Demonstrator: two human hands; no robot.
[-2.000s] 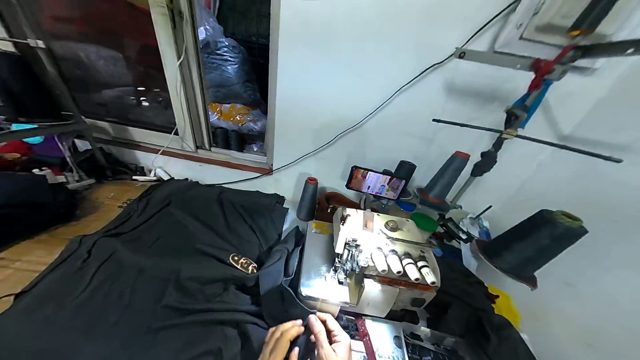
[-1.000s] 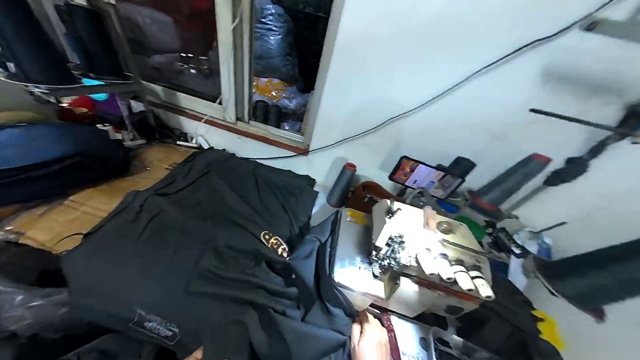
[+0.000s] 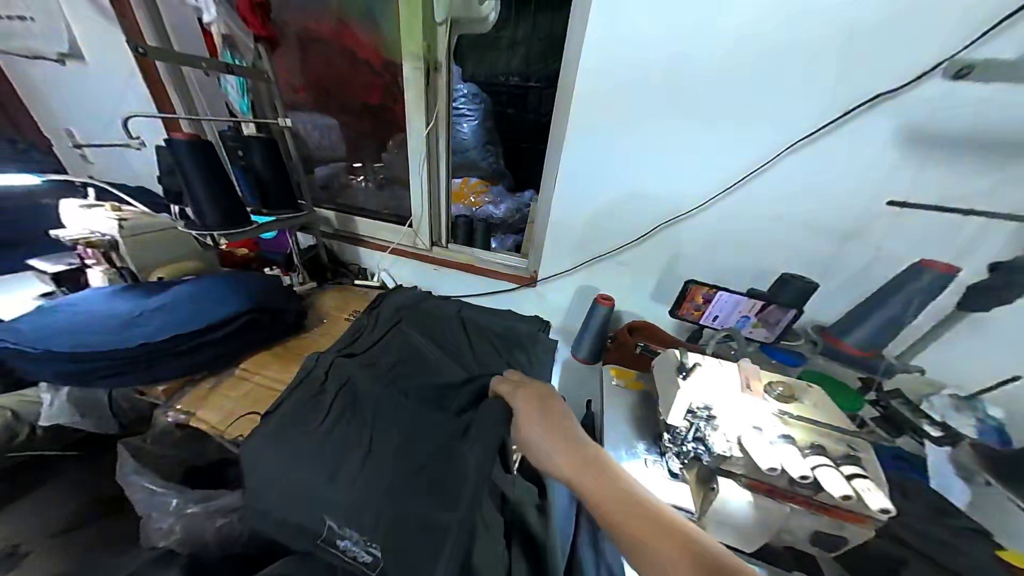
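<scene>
Dark garments of thin fabric (image 3: pixel 384 400) lie in a pile across the table left of a serger sewing machine (image 3: pixel 768 440). My right hand (image 3: pixel 536 416) reaches across from the lower right and grips a fold of the dark fabric near the pile's right side. An embroidered or printed patch (image 3: pixel 350 546) shows on the cloth at the bottom. The machine's lamp lights its needle area, where no cloth is seen under my hand. My left hand is out of view.
A blue folded fabric stack (image 3: pixel 152 320) lies at left beside another sewing machine (image 3: pixel 136 240). Plastic bags (image 3: pixel 176 496) hang below the cardboard (image 3: pixel 264 376). A thread cone (image 3: pixel 593 330), a brown strap (image 3: pixel 640 344) and a phone (image 3: pixel 732 312) stand behind the serger.
My right hand has moved from the serger's front edge to the garment pile and grips cloth there. My left hand has left the view. The view has swung left.
</scene>
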